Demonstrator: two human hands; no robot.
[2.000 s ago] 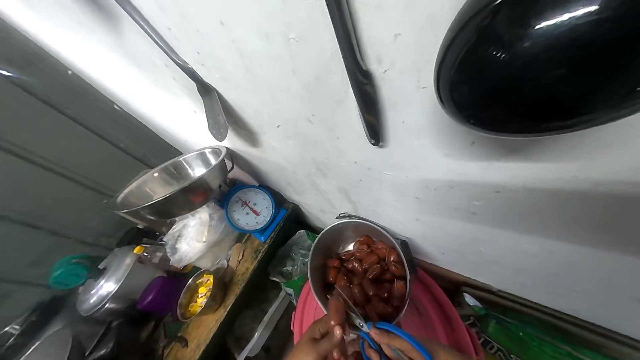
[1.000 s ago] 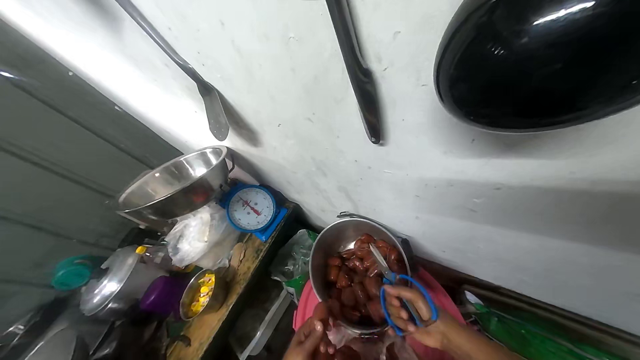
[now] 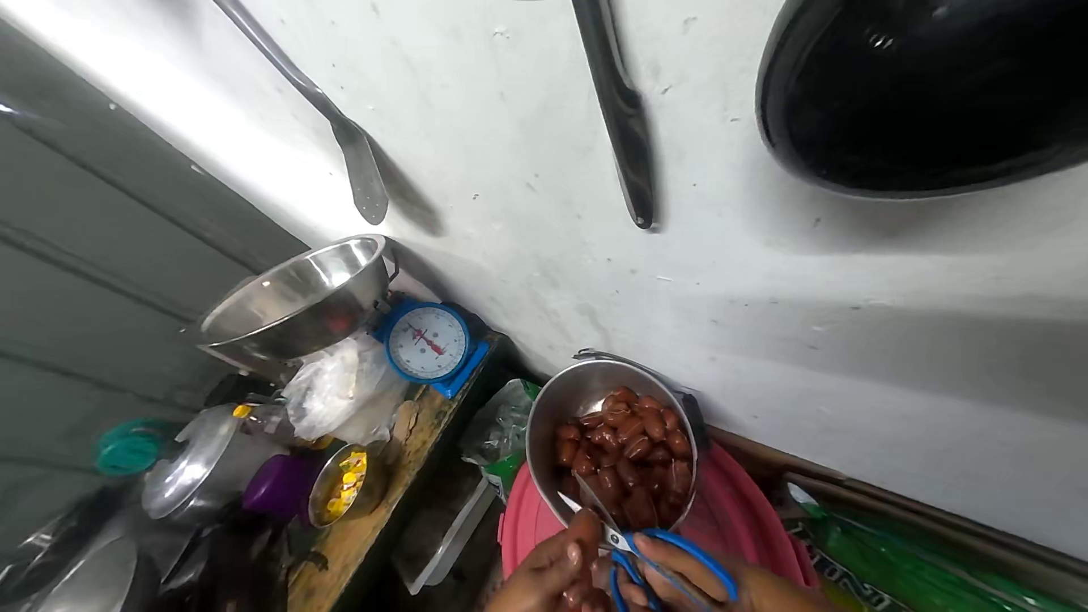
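Note:
My right hand [image 3: 680, 574] grips a pair of scissors [image 3: 625, 540] with blue handles, its blades parted and pointing up and left over the near rim of a metal pot [image 3: 552, 408]. My left hand [image 3: 548, 569] holds a reddish-brown sausage [image 3: 585, 529] close beside the blades. Many short, glossy red sausages [image 3: 633, 438] lie inside the pot. The pot rests on a pink plastic lid or tub [image 3: 739, 501]. Below my hands the bottom edge of the view cuts off what lies there.
Left stands a wooden table [image 3: 340, 557] with a blue dial scale [image 3: 427, 342], a steel basin [image 3: 297, 293], a plastic bag [image 3: 344, 387] and a bowl of yellow packets [image 3: 348, 484]. Two utensils and a black pan [image 3: 918, 102] hang on the wall. Green packaging [image 3: 918, 552] lies right.
The scissors were raised over the sausages in the pot one second ago. My right hand has moved down and left, bringing the blades beside the sausage in my left hand.

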